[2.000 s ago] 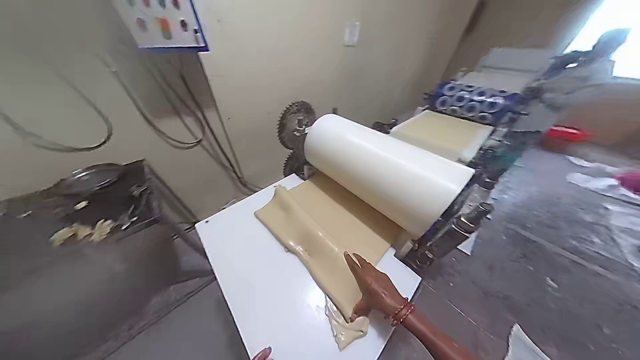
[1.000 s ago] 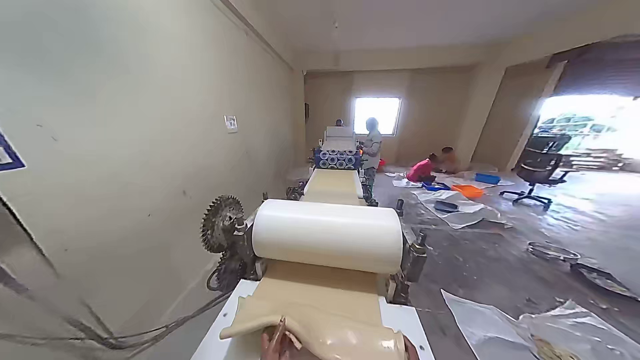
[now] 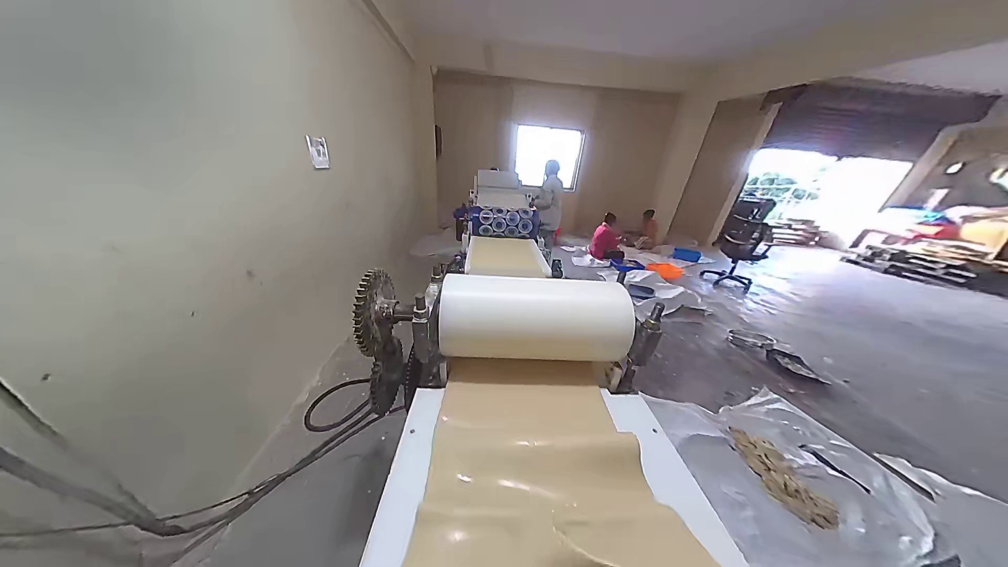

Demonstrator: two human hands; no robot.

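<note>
A wide sheet of tan dough [image 3: 535,465] lies rippled on the white feed board [image 3: 400,472], its far part running under the large white roller [image 3: 537,317]. Its near end passes out of the bottom of the view. Beyond the roller, a flat tan sheet [image 3: 504,257] rests on the machine's bed, leading to a row of blue-and-white ring-shaped parts [image 3: 504,222]. Neither my left hand nor my right hand shows in this frame, so what they hold or touch is hidden.
Exposed toothed gears [image 3: 372,315] stand left of the roller, with black cables [image 3: 268,488] below. Plastic sheeting [image 3: 850,480] with tan scraps [image 3: 780,476] covers floor at right. A standing person [image 3: 551,197] and two seated people [image 3: 606,239] are farther back, near an office chair [image 3: 743,244].
Both hands, at the near fold of dough one second ago, have left the view. The folded dough now lies spread along the board. The view has swung up and right since two seconds ago.
</note>
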